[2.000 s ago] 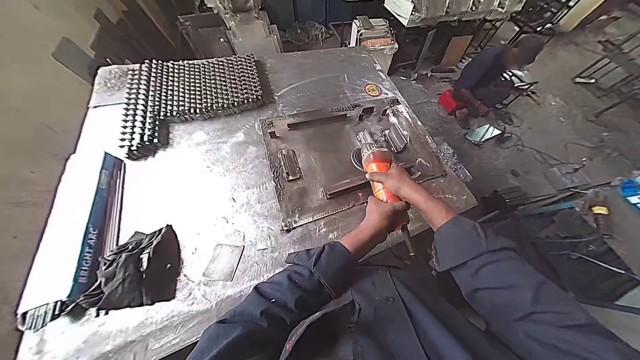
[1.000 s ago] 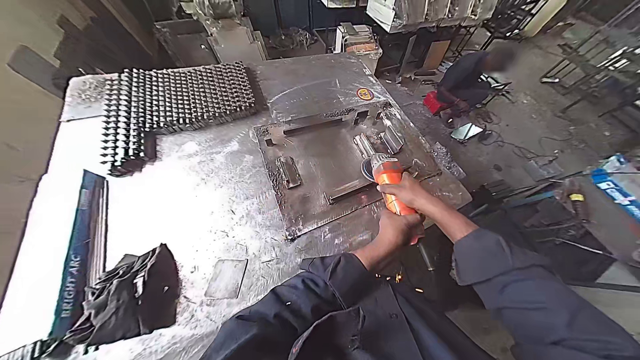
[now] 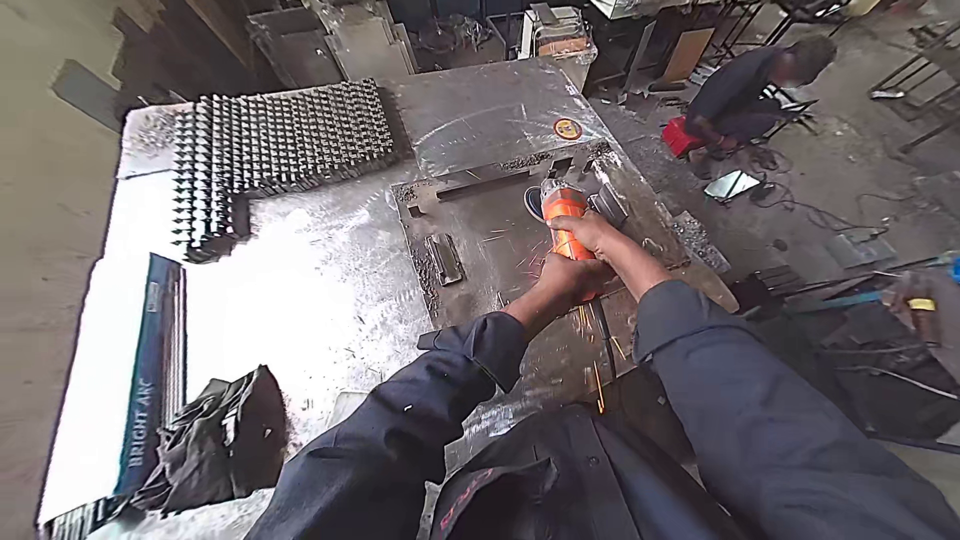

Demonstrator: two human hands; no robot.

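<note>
An orange angle grinder [image 3: 566, 214] is held in both my hands over a flat steel plate [image 3: 487, 225] on the metal workbench. My left hand [image 3: 566, 279] is closed round the rear of its body, and my right hand [image 3: 589, 229] grips nearer the head. The grinder's disc [image 3: 534, 203] shows at the left of the head; its contact with the metal is hard to see. Orange sparks fly below my hands beside the black cable [image 3: 604, 337]. A short steel piece [image 3: 445, 259] lies on the plate to the left, and a long bar [image 3: 484, 185] lies near the far edge.
Rows of stacked small metal parts [image 3: 292, 139] stand at the back left of the bench [image 3: 487, 105]. A blue electrode packet [image 3: 146, 375] and a dark cloth [image 3: 225, 442] lie at the left. Beyond the bench at the right, a person [image 3: 739, 97] crouches beside a red box [image 3: 679, 136], with cables on the floor.
The grinder, held in both hands, has moved toward the far edge of the plate. More sparks show now than one second ago; none are plain two seconds ago.
</note>
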